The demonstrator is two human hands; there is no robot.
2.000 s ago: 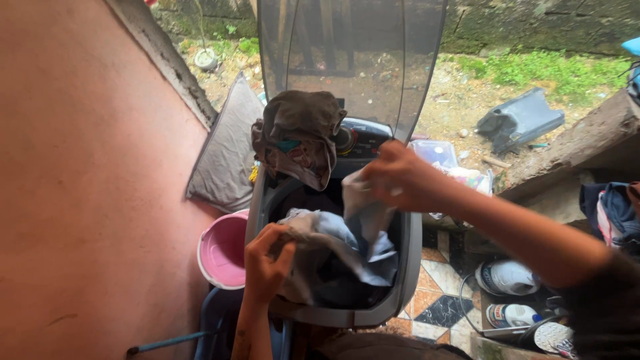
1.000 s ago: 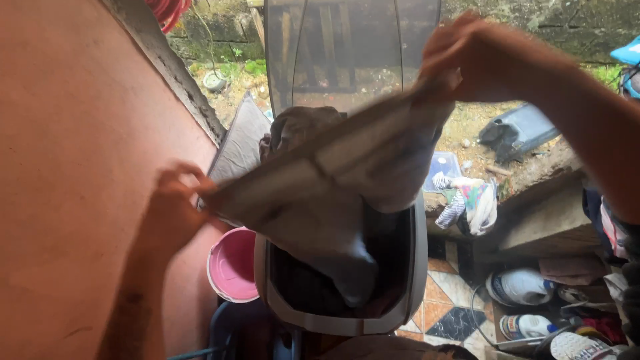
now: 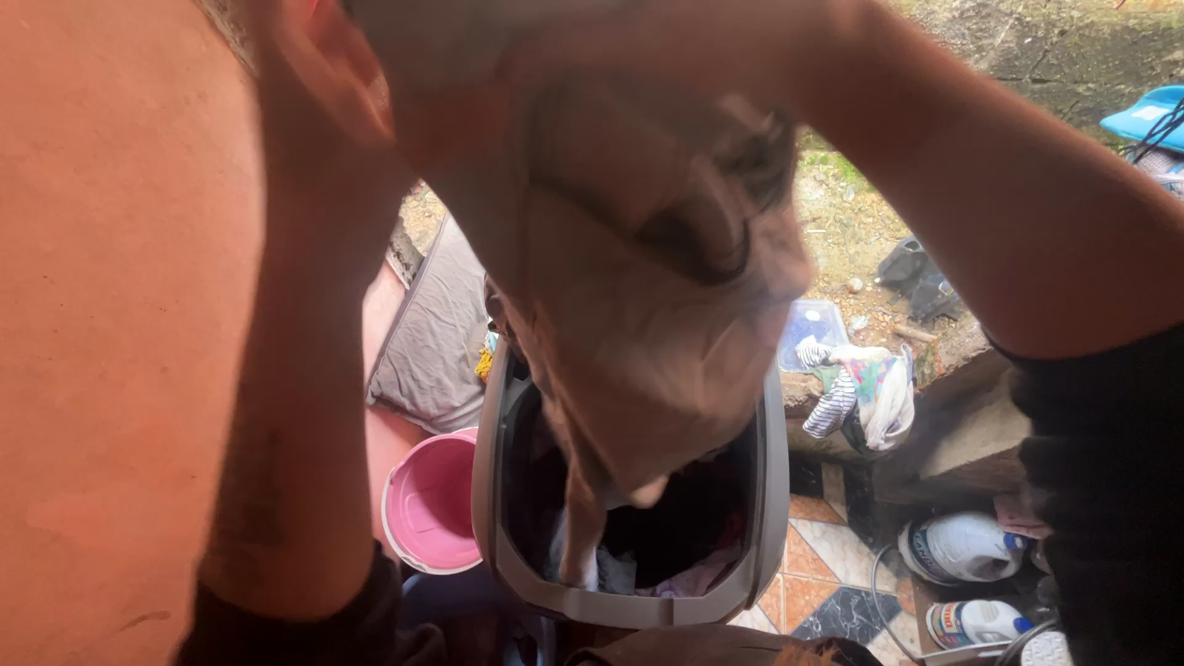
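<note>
A brownish-grey cloth garment point(image 3: 638, 305), blurred by motion, hangs in front of me over the open top of a grey washing machine point(image 3: 772, 481). My left hand point(image 3: 338, 69) is raised at the upper left beside the garment's edge, its fingers partly cut off by the frame. My right forearm reaches in from the right to the garment's top, where the hand is too blurred and dark to make out. Inside the tub lie more clothes point(image 3: 689, 573), pale and dark. The machine's raised lid and the cloth seen there before are hidden behind the garment.
A pink bucket point(image 3: 435, 504) stands left of the machine, near the salmon wall point(image 3: 120, 324). Behind it leans a grey cushion point(image 3: 435, 342). On the right are a plastic lid point(image 3: 812, 333), bunched cloths point(image 3: 869, 398) on a ledge, and white bottles point(image 3: 967, 546) above patterned floor tiles.
Both hands were low over the tub, then spread wide with the garment stretched between them. Now the arms are raised higher and the garment hangs closer to the camera.
</note>
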